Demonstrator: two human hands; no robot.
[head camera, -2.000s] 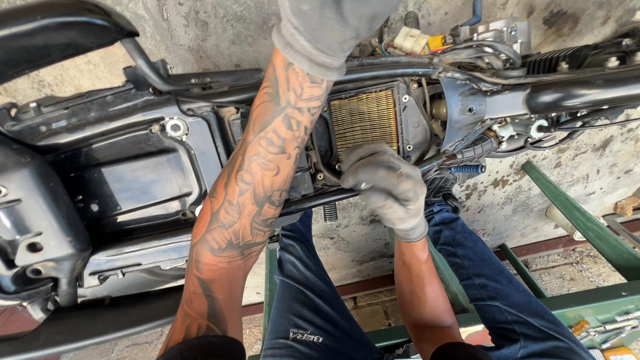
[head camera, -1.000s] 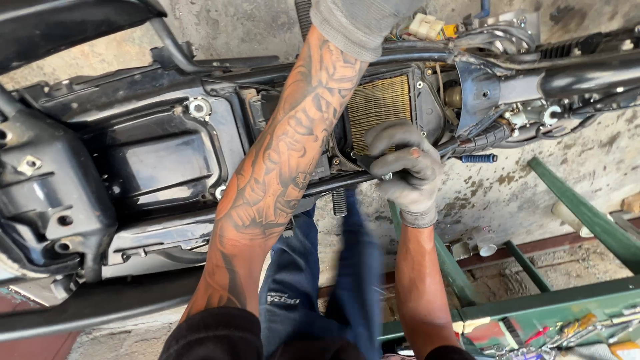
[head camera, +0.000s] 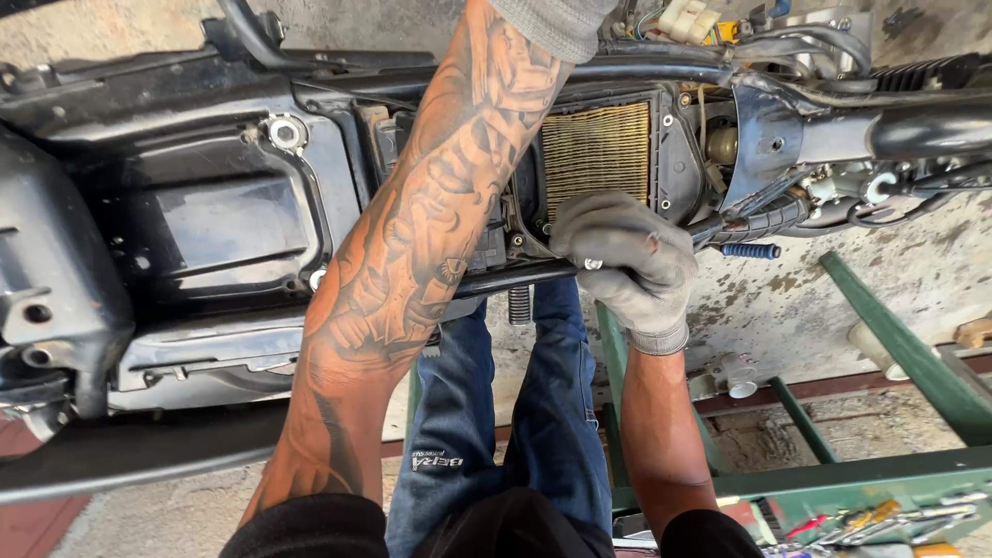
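Observation:
In the head view my left hand (head camera: 554, 23), in a grey knit glove, shows only its cuff end at the top edge; its fingers are out of view. The tattooed forearm crosses over a motorcycle frame (head camera: 659, 71). My right hand (head camera: 632, 267), in a grey coated glove, has curled fingers at the lower edge of the open air filter box (head camera: 678, 167). A small shiny metal piece (head camera: 593, 264), perhaps a screw, shows between its thumb and fingers. Beside those fingertips is the pleated yellowish air filter (head camera: 597, 151), its lower corner partly covered by the glove.
Left of the forearm lies a glossy black compartment (head camera: 225, 221). White connectors (head camera: 687, 21) and cables sit at upper right. A blue-sleeved peg (head camera: 750, 250) sticks out below the frame. A green metal stand (head camera: 852, 473) and hand tools (head camera: 891, 523) are at lower right.
The left glove has moved further out past the top edge. My right hand stays by the filter box's lower edge, its fingers more tightly curled than two seconds ago. The view has shifted slightly.

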